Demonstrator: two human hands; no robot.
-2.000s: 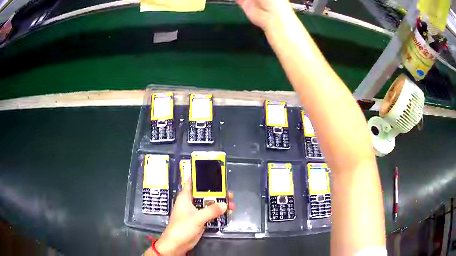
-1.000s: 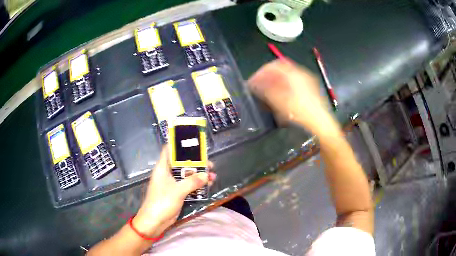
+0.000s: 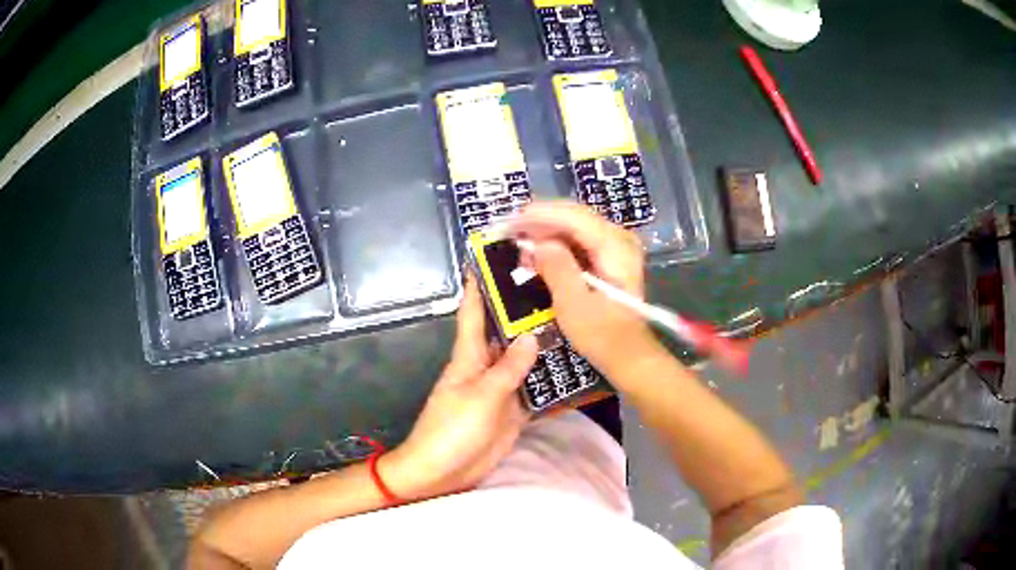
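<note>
My left hand (image 3: 474, 406) holds a feature phone (image 3: 515, 292) with a yellow frame, a dark screen and a black keypad with white keys. It is tilted, near the tray's front edge. A small white patch shows on its screen. My right hand (image 3: 585, 273) is over the screen and holds a slim pen (image 3: 646, 306) with a pale barrel and a blurred red end pointing to the lower right. The fingers hide the pen's tip, so contact with the screen cannot be told.
A clear blister tray (image 3: 384, 317) holds several phones with bright screens. Right of it lie a dark battery (image 3: 748, 209) and an all-red pen (image 3: 782, 115). A pale round fan base (image 3: 777, 17) is at the top right. The bench edge curves along the front.
The view has shifted over the bench. My right hand has come from beside the tray onto the held phone, with the pale pen now in it. The battery now shows at the right.
</note>
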